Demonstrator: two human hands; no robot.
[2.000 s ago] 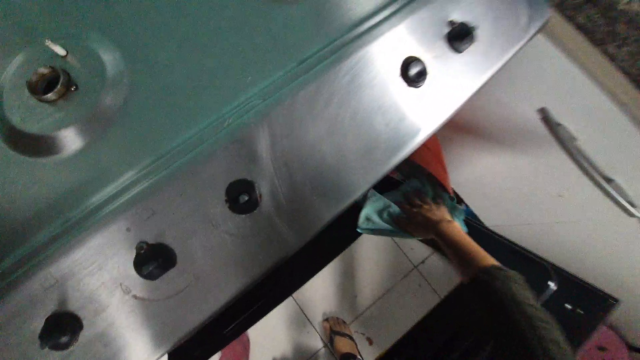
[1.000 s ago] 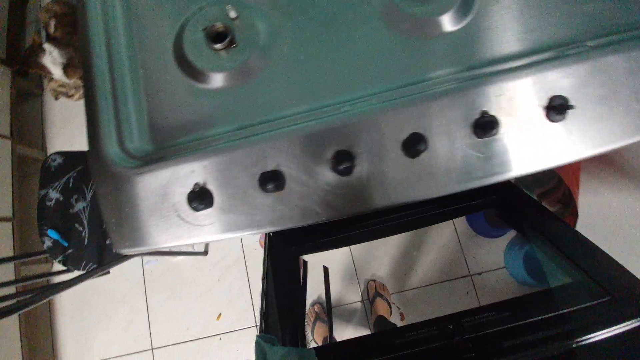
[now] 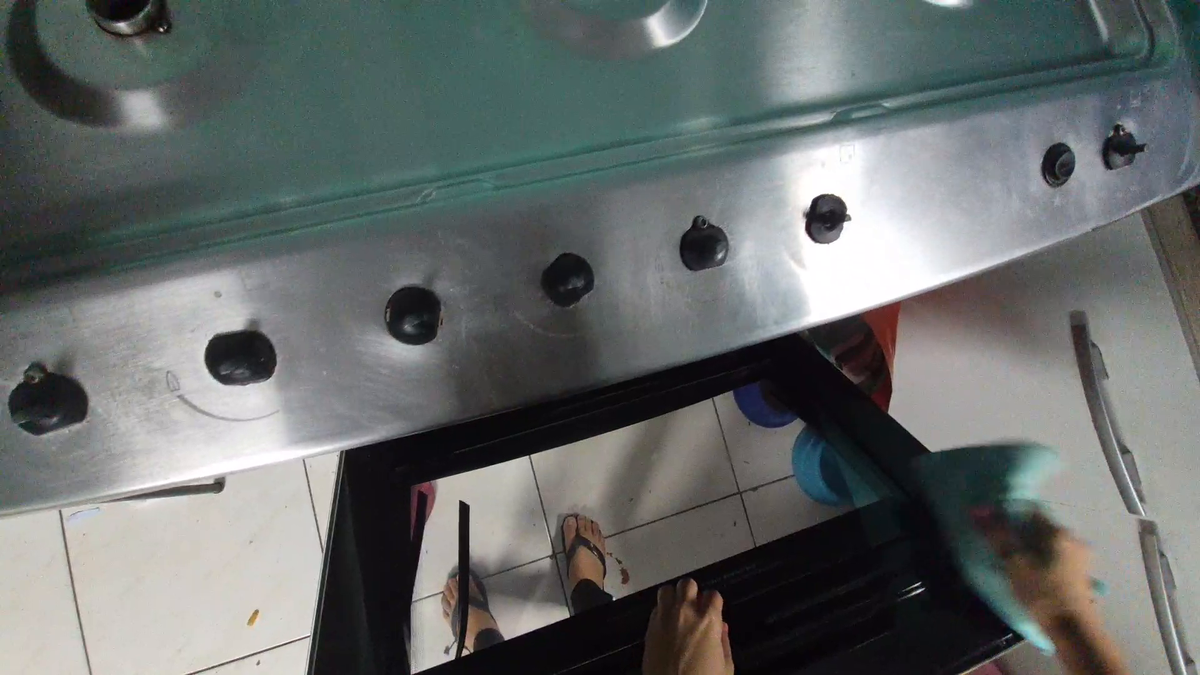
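My right hand (image 3: pixel 1050 572), blurred, is shut on a teal cloth (image 3: pixel 984 497) at the right end of the lowered black oven door (image 3: pixel 825 553). My left hand (image 3: pixel 689 633) comes in from the bottom edge, fingers bent and close together on the door's black frame; its thumb and palm are hidden. Above the door runs the stove's steel front panel (image 3: pixel 619 328), with a row of black control fittings such as this one (image 3: pixel 567 279). An uncapped burner seat (image 3: pixel 129 14) shows on the green-tinted steel cooktop (image 3: pixel 394 112).
White cabinet fronts with metal handles (image 3: pixel 1106 412) stand to the right. A red object (image 3: pixel 883 352) is beside the stove. A blue tub (image 3: pixel 764 403), a light-blue tub (image 3: pixel 820 464) and sandalled feet (image 3: pixel 586 553) appear in the door's window area. Tiled floor (image 3: pixel 187 581) lies left.
My right hand and the cloth, under the front panel two seconds ago, are at the oven door's right end. My left hand has come into view on the door. The view has shifted.
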